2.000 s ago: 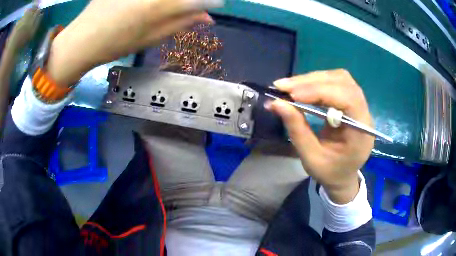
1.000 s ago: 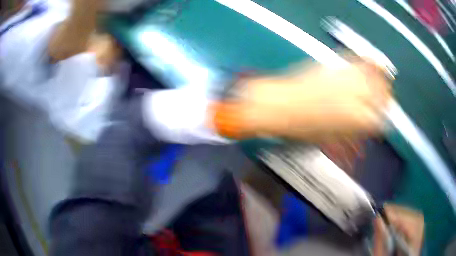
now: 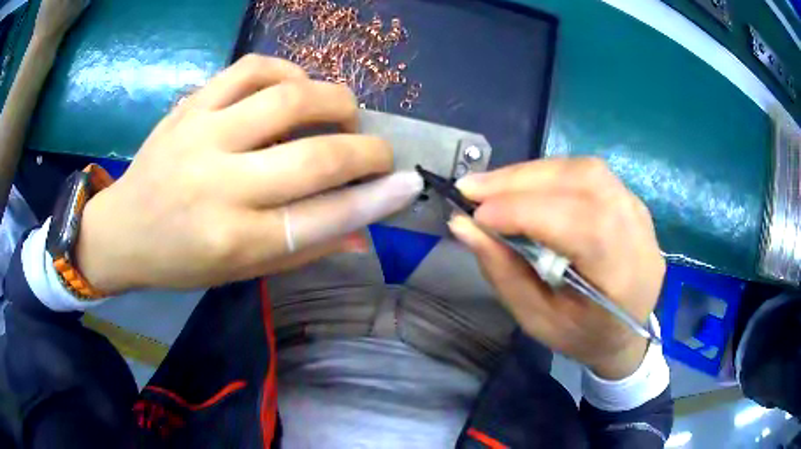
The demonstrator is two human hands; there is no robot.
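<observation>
A grey metal housing [image 3: 406, 138] lies at the near edge of the black tray, mostly covered by my left hand. A screw shows at its right end. My left hand [image 3: 255, 180] lies over the housing, with a whitish covering on one finger; that fingertip is at an opening. My right hand [image 3: 571, 254] holds tweezers [image 3: 552, 266], their dark tips at the same opening, beside the left fingertip. Whether a small part is between them is hidden. A loose pile of copper coils [image 3: 338, 48] lies in the tray.
The black tray [image 3: 492, 66] sits on the green bench [image 3: 650, 140]. Clear strips [image 3: 784, 206] with copper-coloured edges lie at the far right. Other housings [image 3: 773, 53] are at the upper right. Another person's arm [image 3: 31, 74] is at the upper left. A blue stool [image 3: 698, 320] is below right.
My left hand was above the tray, swung right across the bench, and is now down on the housing. The tweezer tips have moved from the housing's right end to an opening.
</observation>
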